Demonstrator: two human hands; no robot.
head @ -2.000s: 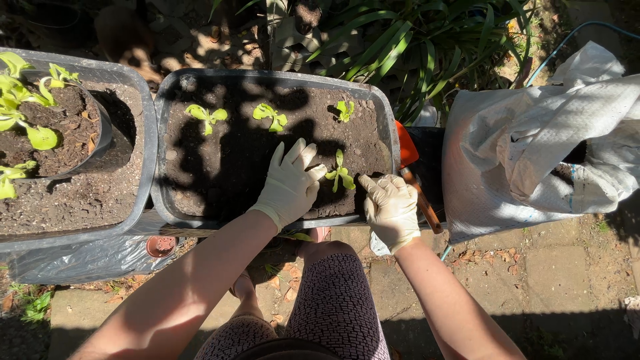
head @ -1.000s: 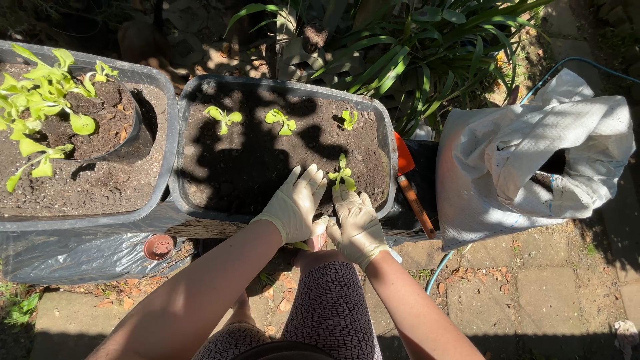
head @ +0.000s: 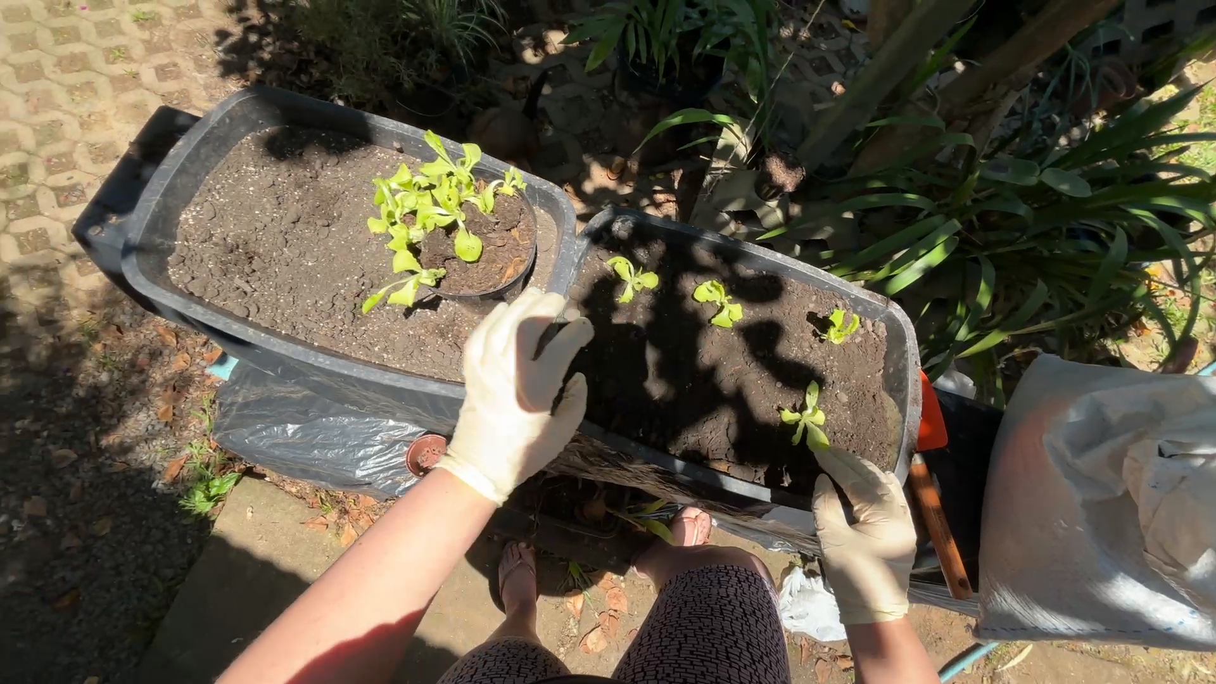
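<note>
My left hand (head: pixel 521 389), in a pale glove, is raised over the seam between two dark plastic planters, fingers apart and nothing seen in it. Below and left of a round pot (head: pixel 522 282) of crowded light-green seedlings (head: pixel 432 209) lies the bare soil of the left planter (head: pixel 285 328). My right hand (head: pixel 864 532), gloved too, is at the near rim of the right planter (head: pixel 750 245), its fingertips by the lower leaf of a seedling (head: pixel 807 415). Three more seedlings stand in a row behind: one left (head: pixel 632 278), one central (head: pixel 718 303), one right (head: pixel 840 327).
Right of the planters lie a trowel with an orange blade (head: pixel 931 415) and wooden handle (head: pixel 940 527), and a large white woven sack (head: pixel 1083 513). Black plastic sheeting (head: pixel 304 432) and a small brown pot (head: pixel 425 454) are below the left planter. Strappy plants (head: pixel 912 237) grow behind.
My left hand has left the soil beside the near seedling and moved left toward the potted seedlings. My right hand has drawn back slightly to the rim. The view has swung left.
</note>
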